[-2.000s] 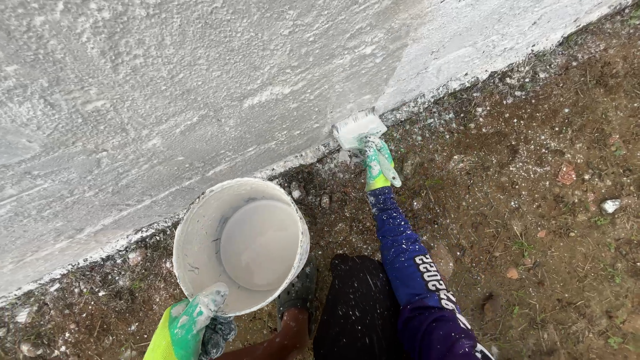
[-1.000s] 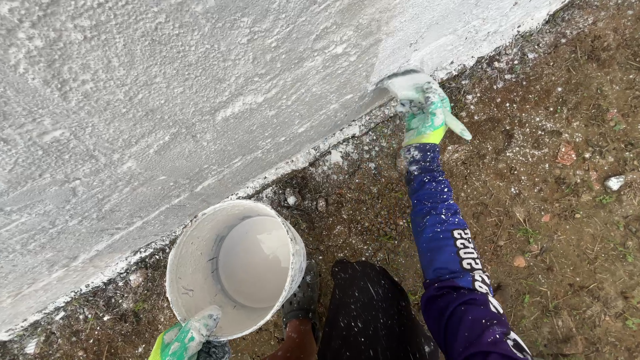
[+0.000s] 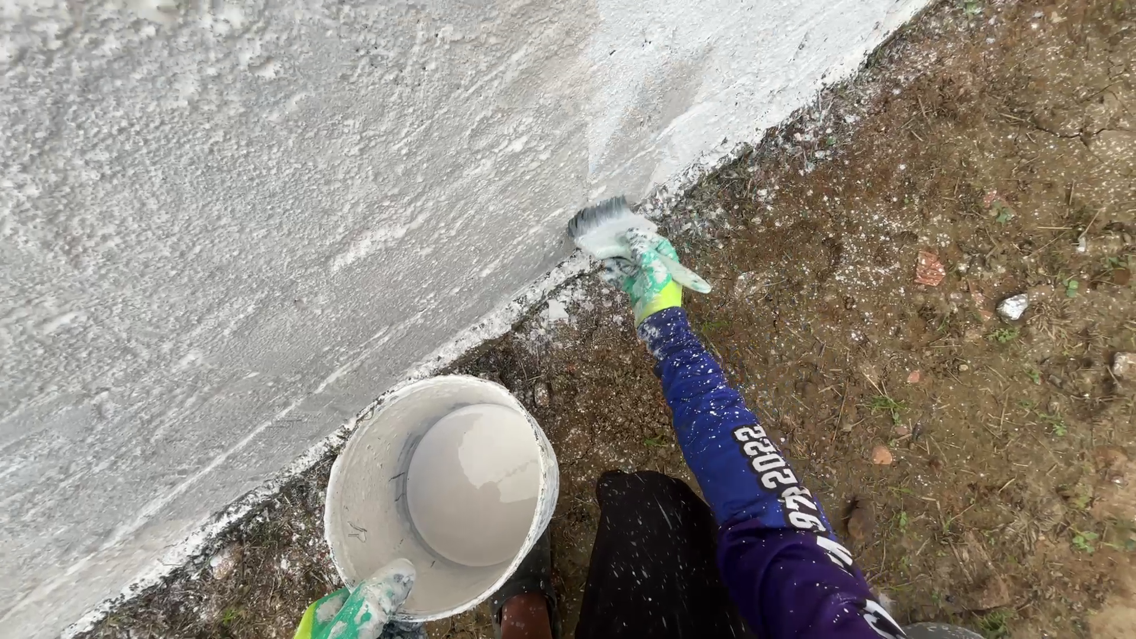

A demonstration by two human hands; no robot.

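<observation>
My right hand point(image 3: 646, 268), in a green and yellow glove smeared with white, grips a wide paintbrush point(image 3: 611, 229). The brush's dark, paint-coated bristles are at the foot of the rough wall point(image 3: 293, 195), and its handle end sticks out on the right of my glove. My left hand point(image 3: 366, 605), gloved alike, holds the near rim of a white plastic bucket point(image 3: 364, 497), its fingers partly hidden below. Thin whitish paint point(image 3: 475, 484) lies in the bottom of the bucket. The wall is bright white at the upper right and greyer at the left.
Brown soil point(image 3: 799, 355) spattered with white runs along the wall base point(image 3: 497, 324). A reddish fragment point(image 3: 929, 268) and a pale stone point(image 3: 1013, 307) lie at the right. My shoe point(image 3: 532, 577) and dark-clothed leg point(image 3: 652, 559) are beneath, beside the bucket.
The brush in my right hand has moved along the wall base, up to the right and then back down to the left. My left hand has stayed on the bucket rim.
</observation>
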